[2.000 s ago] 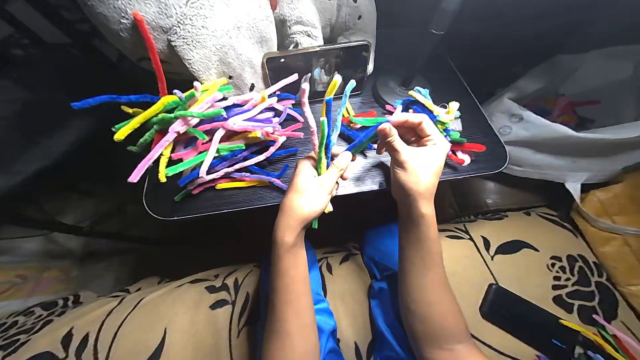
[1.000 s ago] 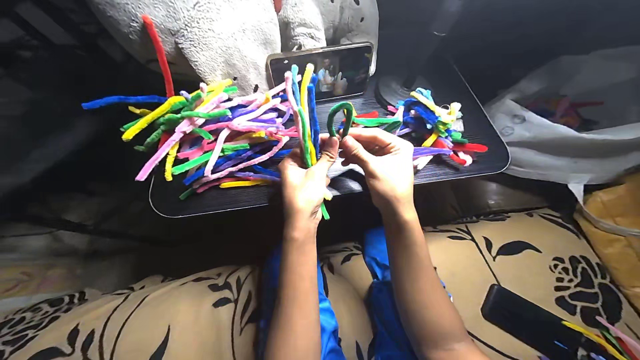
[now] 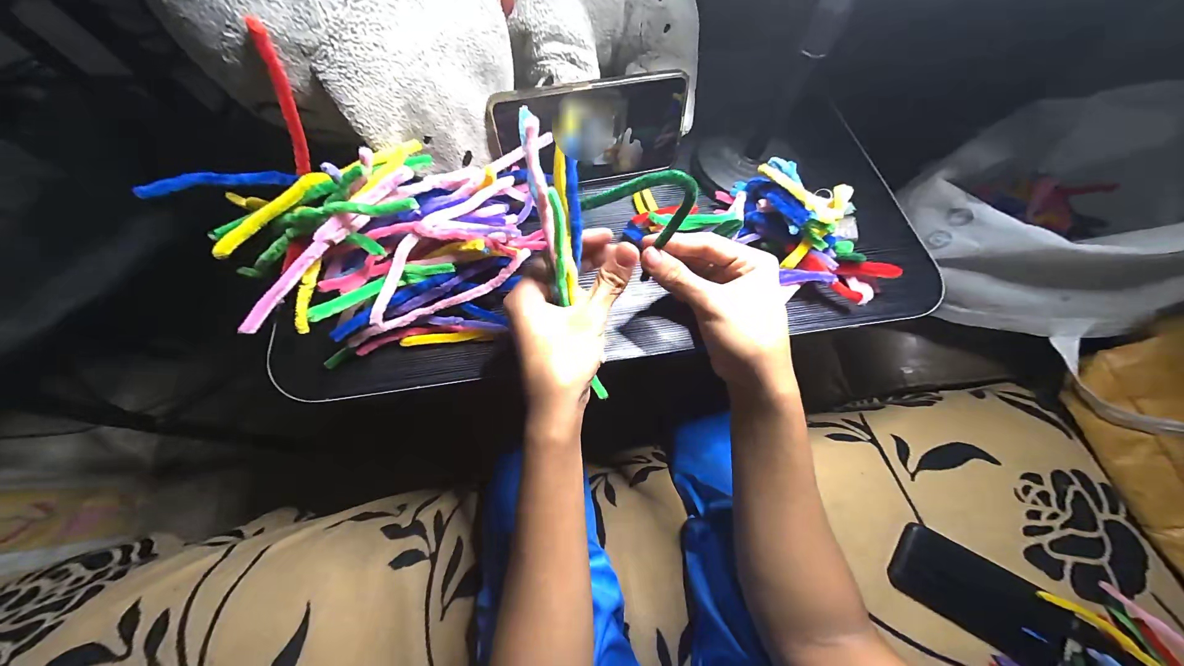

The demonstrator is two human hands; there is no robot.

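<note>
My left hand (image 3: 564, 333) is closed around an upright bundle of fuzzy pipe cleaners (image 3: 561, 231) in pink, green, yellow and blue. Between the thumb and fingers of my right hand (image 3: 731, 296) is one end of a dark green pipe cleaner (image 3: 680, 180), bent into an arch whose other end passes behind the bundle. My hands nearly touch at the fingertips. A big loose pile of colored pipe cleaners (image 3: 407, 231) lies left of my hands on the black tray table (image 3: 888, 310). To the right is a smaller tangled cluster (image 3: 795, 217).
A smartphone (image 3: 647, 120) leans against a white plush toy (image 3: 416, 74) behind the piles, beside a dark round base (image 3: 731, 162). At right hangs a whitish bag (image 3: 999, 277). A black device (image 3: 971, 583) and more pipe cleaners (image 3: 1147, 620) rest on the floral cushion (image 3: 370, 573).
The dark green pipe cleaner was straighter two seconds ago, then formed a small upright loop; now it is a wider arch. My right hand has moved in close to my left.
</note>
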